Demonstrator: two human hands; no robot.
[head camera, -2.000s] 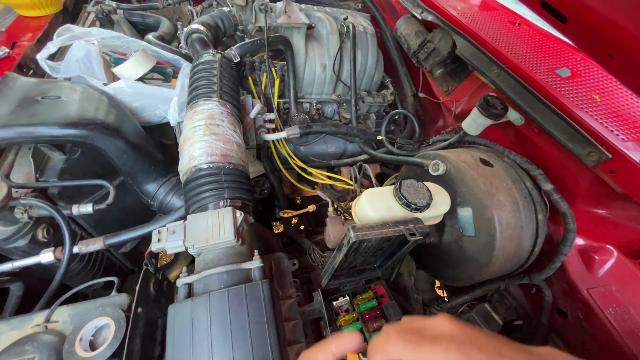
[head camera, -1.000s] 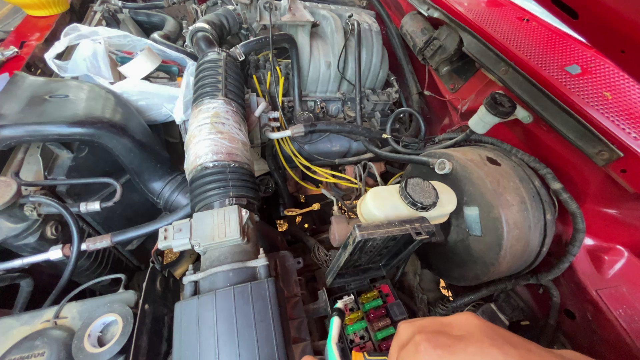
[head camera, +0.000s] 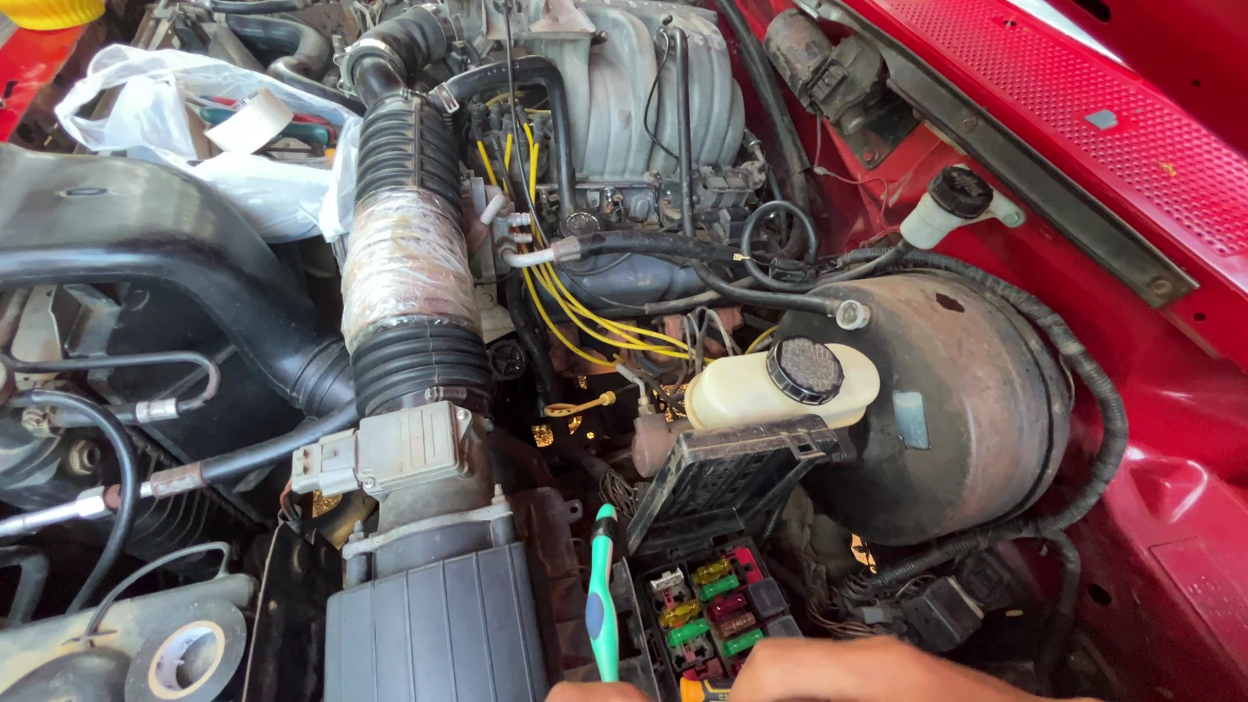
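At the bottom edge, the fingertips of my left hand (head camera: 595, 692) are at the lower end of a green-and-blue toothbrush-like handle (head camera: 602, 604), which stands upright left of the fuse box. My right hand (head camera: 858, 671) reaches in from the lower right over the near edge of the fuse box (head camera: 655, 624). An orange-and-black object (head camera: 704, 690), perhaps a tool handle, is at its fingertips; most of it is hidden. Green, yellow and red blade fuses (head camera: 717, 588) and dark relays (head camera: 767, 597) fill the box. Its black cover (head camera: 731, 478) is tilted up behind it.
A brake fluid reservoir (head camera: 702, 395) and round brake booster (head camera: 936, 409) lie beyond the cover. To the left are the air filter housing (head camera: 439, 624) and wrapped intake hose (head camera: 405, 258). Black tape (head camera: 185, 658) and a plastic bag with tools (head camera: 283, 200) lie farther left.
The green-and-blue handle, not visible two seconds ago, came up beside the fuse box and now stands left of it, farther into view. My right hand has shifted only slightly.
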